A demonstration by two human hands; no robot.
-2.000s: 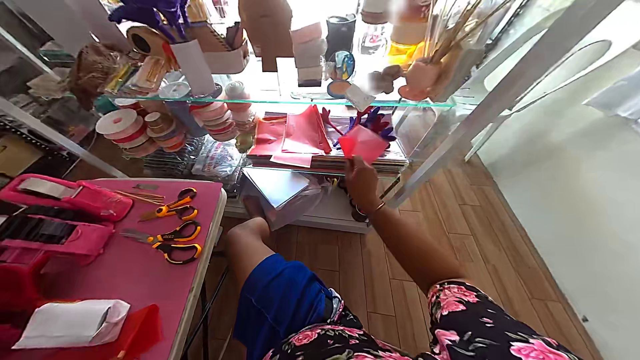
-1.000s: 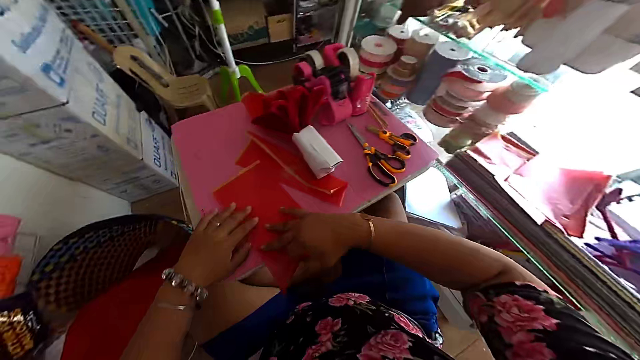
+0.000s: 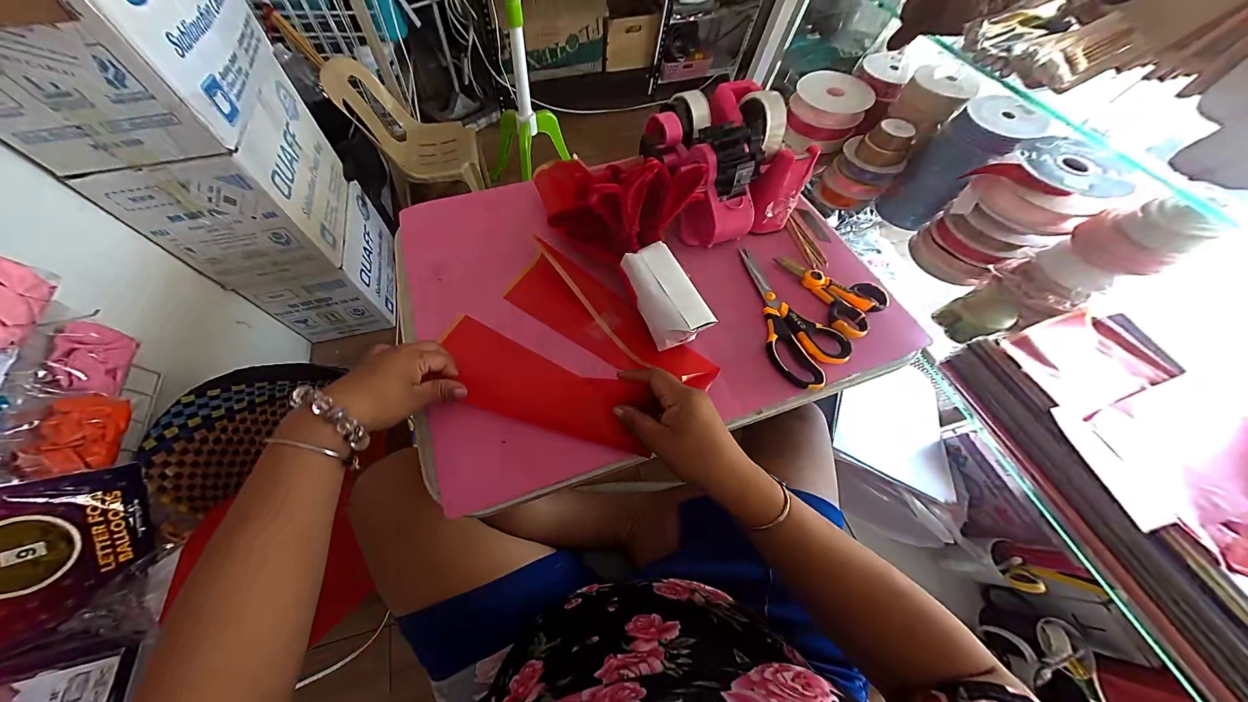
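Note:
A folded red wrapping sheet (image 3: 536, 390) lies across the near part of a pink-topped table (image 3: 458, 263). My left hand (image 3: 395, 383) pinches its left corner between thumb and fingers. The right end is gripped by my right hand (image 3: 678, 424), thumb in front. Just behind is another folded red sheet (image 3: 575, 302) with a pale gold edge strip. A white paper-wrapped bundle (image 3: 669, 292) rests partly on that sheet, below a bunch of dark red wrapped pieces (image 3: 634, 205). Two pairs of scissors with orange-and-black handles (image 3: 795, 331) (image 3: 834, 292) lie to the right.
Pink tape dispensers (image 3: 726, 185) stand at the table's back. Ribbon spools (image 3: 1033, 195) fill a glass shelf at right, with paper stacks (image 3: 1092, 375) nearer. Stacked cartons (image 3: 283, 195) and a woven basket or chair (image 3: 224, 429) stand left; a beige plastic chair (image 3: 409, 132) is behind.
Since the previous frame, my hands have moved apart and now hold the front red sheet by its two ends. Two seconds ago my right hand held red material at the shelf.

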